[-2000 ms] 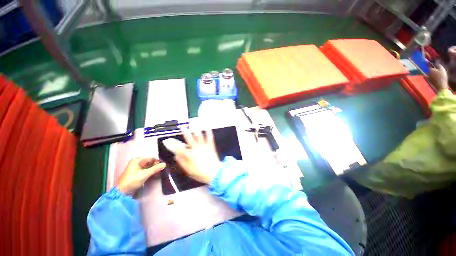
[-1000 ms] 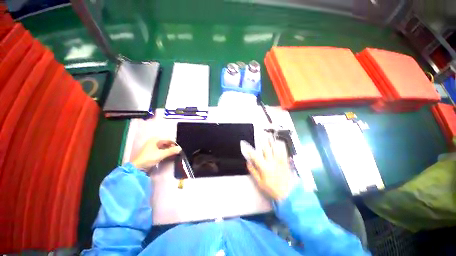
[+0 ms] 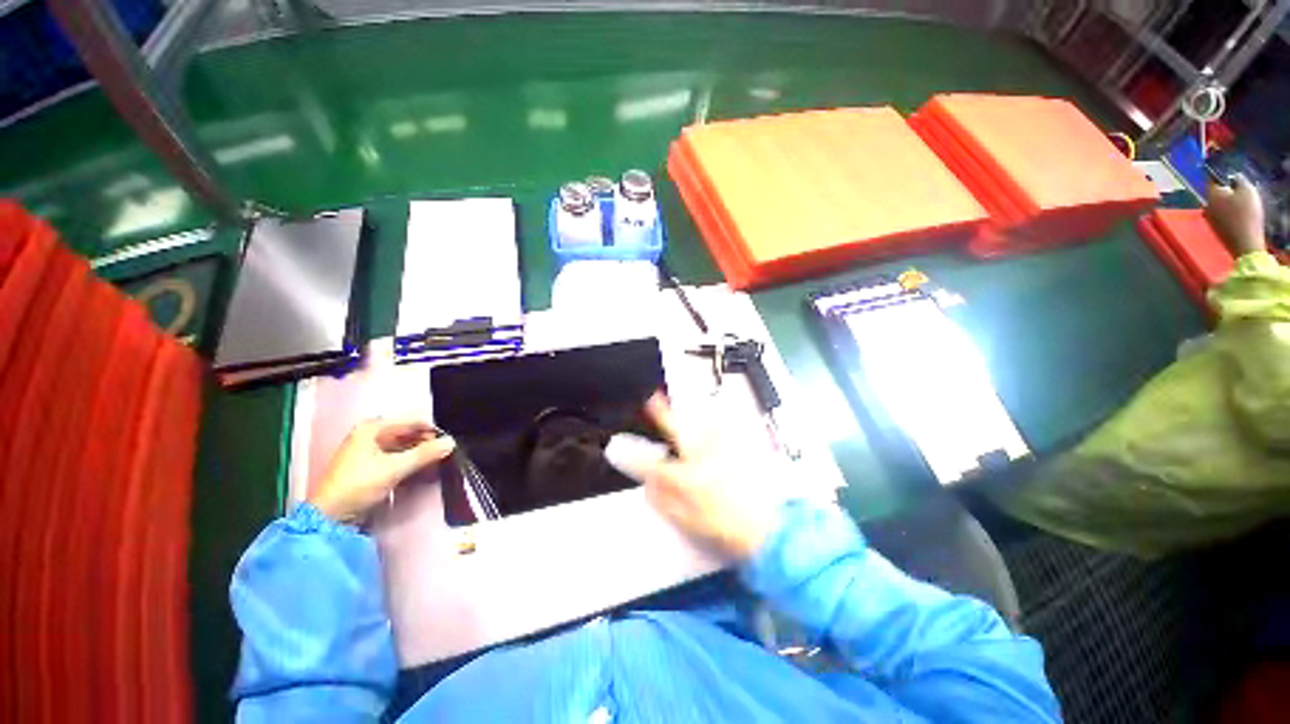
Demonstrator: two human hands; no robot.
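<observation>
A joined screen assembly (image 3: 566, 417), a glossy black rectangle, lies flat on the pale work mat (image 3: 524, 587), with a small gold tail at its front left. A bright creased line of clear protective film (image 3: 477, 481) slants over its left part. My left hand (image 3: 371, 470) pinches the film at the panel's left edge, thumb and fingertip together. My right hand (image 3: 703, 478) is blurred, with fingers apart, over the panel's right edge; it holds nothing that I can see.
Behind are LCD modules (image 3: 297, 287), white modules (image 3: 460, 269), bottles in a blue holder (image 3: 608, 238) and wipes (image 3: 606, 287). An air blow gun (image 3: 750, 371) lies right of the panel. Foam trays stand left (image 3: 92, 495) and back right (image 3: 828, 191). A person's yellow sleeve (image 3: 1174, 424) is at right.
My right hand has moved from pressing over the panel's middle to its right side, then slightly back over the right edge. My left hand stays at the left edge. The camera view has shifted.
</observation>
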